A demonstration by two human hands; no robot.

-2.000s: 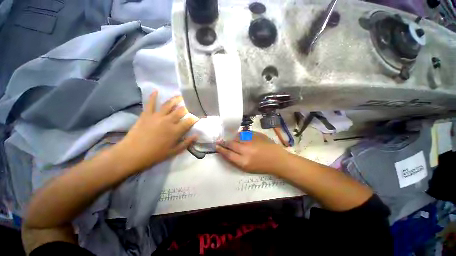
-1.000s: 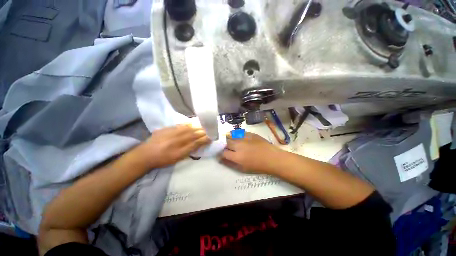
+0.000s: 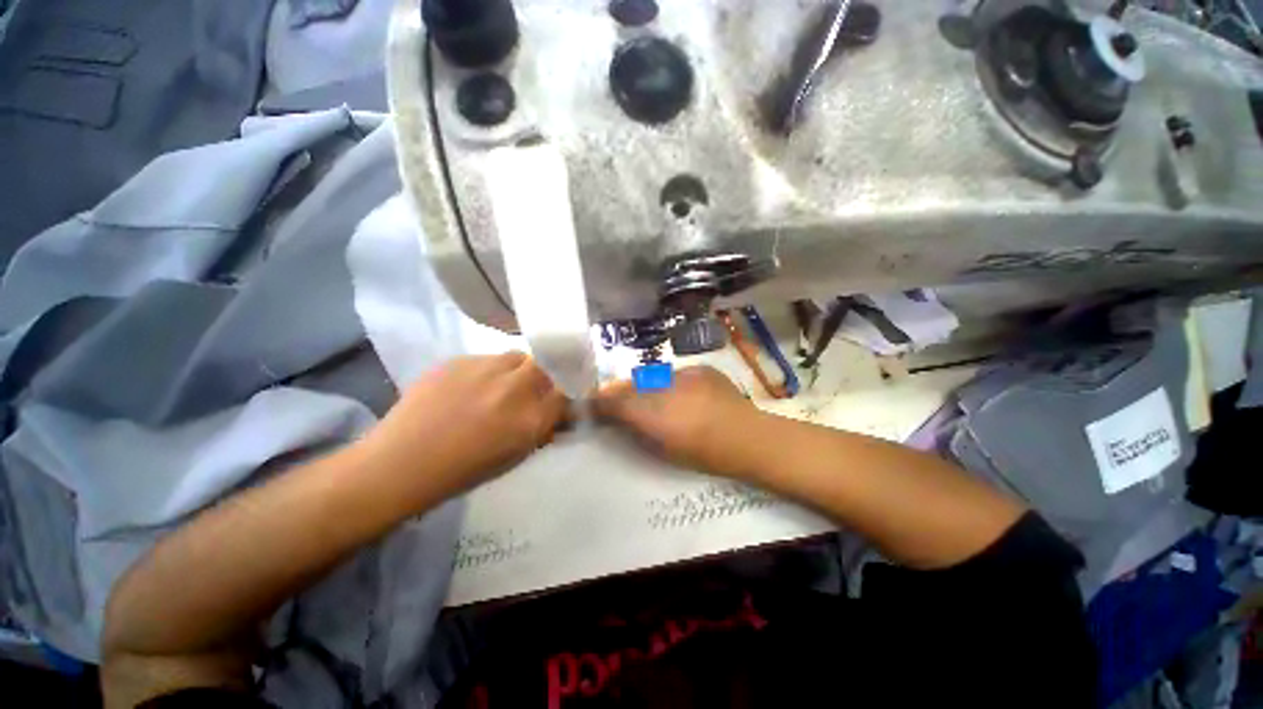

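Note:
The large grey garment cloth [image 3: 222,374] is heaped on the left and runs under the sewing machine head [image 3: 665,153]. My left hand [image 3: 478,416] is at the cloth's edge left of the needle area, fingers bent and closed on it. My right hand [image 3: 679,416] is just right of it, beside the bright blue piece [image 3: 652,375] at the presser foot, its fingertips close together near the cloth edge. The fingertips of both hands nearly meet below the white elongated guard [image 3: 540,263]. What the right fingertips pinch is hidden or blurred.
Orange and blue handled snips [image 3: 759,355] lie behind the needle area, near scrap strips [image 3: 880,319]. Stacked grey cut pieces with a white label [image 3: 1133,441] are at the right. A pocketed dark grey panel [image 3: 83,76] is at the back left. Ruler markings [image 3: 713,504] run along the table's front.
The view has shifted, so the machine head sits further left. My left hand has drawn from spread on the cloth to bent fingers at its edge. The dark curved edge below the hands no longer shows.

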